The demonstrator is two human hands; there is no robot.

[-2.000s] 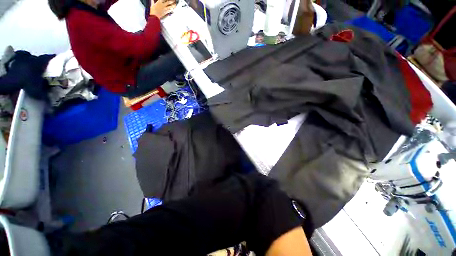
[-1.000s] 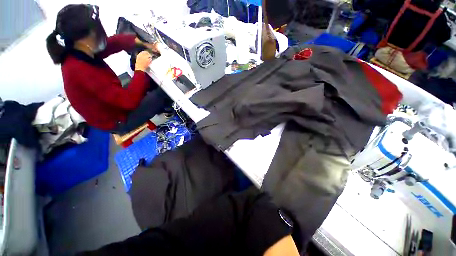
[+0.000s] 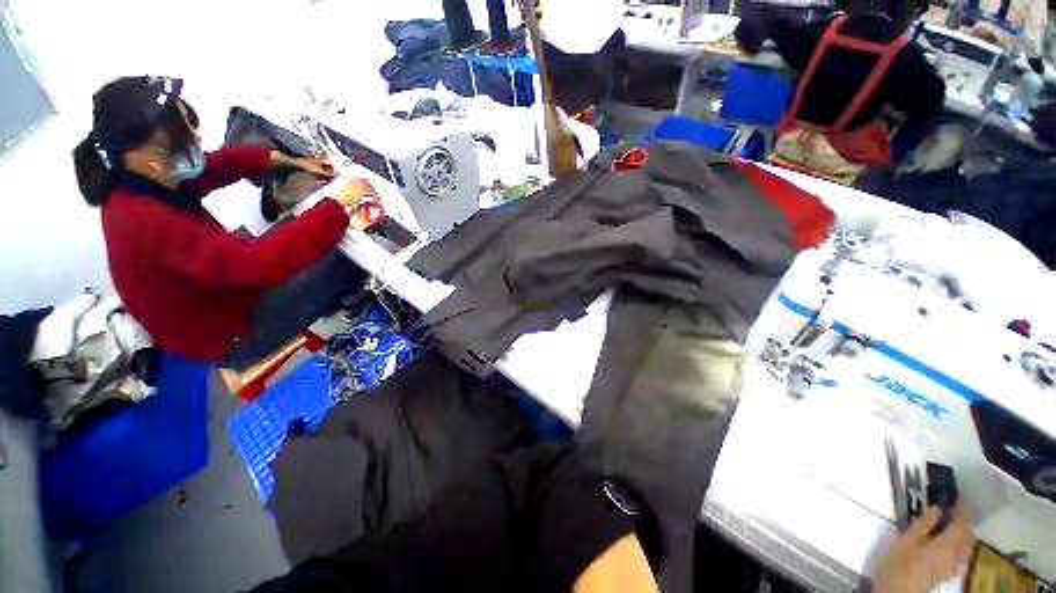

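Observation:
A large dark grey garment piece lies over the table left of the sewing machine and hangs over its front edge. More dark cloth is spread at my lap. My left hand is cut off by the bottom edge; only skin below the black sleeve shows, its fingers hidden. My right hand is at the lower right, blurred, its fingertips at a small black tool or device; whether they grip it is unclear. Thin metal tweezers lie beside it. The white sewing machine has a blue stripe.
A person in red works at another machine on the left. A red cloth section lies behind the dark pile. A blue crate stands below the table. The table edge carries a scale. A yellowish item lies at lower right.
The view has turned right, so the garment and neighbour appear further left and more of the machine shows. My right hand has come into view at the small black thing.

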